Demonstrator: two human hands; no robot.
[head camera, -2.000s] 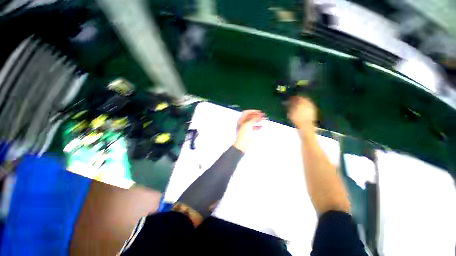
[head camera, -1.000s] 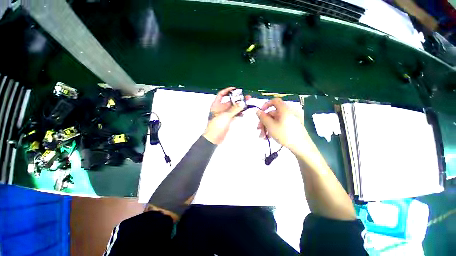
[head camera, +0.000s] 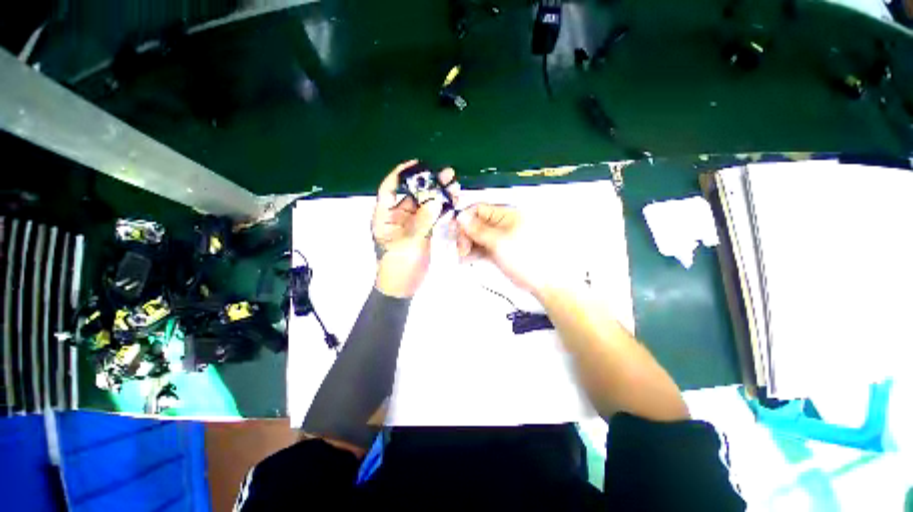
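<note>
My left hand holds a small circuit board with pale and dark parts above the far edge of the white sheet. My right hand is close beside it, its fingertips pinching the thin black cord at the board's near right side. A coiled black cord bundle lies on the sheet below my right hand. Another tied black cord with a plug end lies at the sheet's left edge. The fingers partly hide the board.
Unfinished units with yellow blocks are heaped at left, beside a ridged stack. Blue bins stand lower left. A crumpled white piece and a white-topped tray stack are at right. Scattered units lie on the green belt.
My right hand has moved in close to my left hand and the board. The cord bundle that hung below my right hand now lies on the sheet. The view has shifted.
</note>
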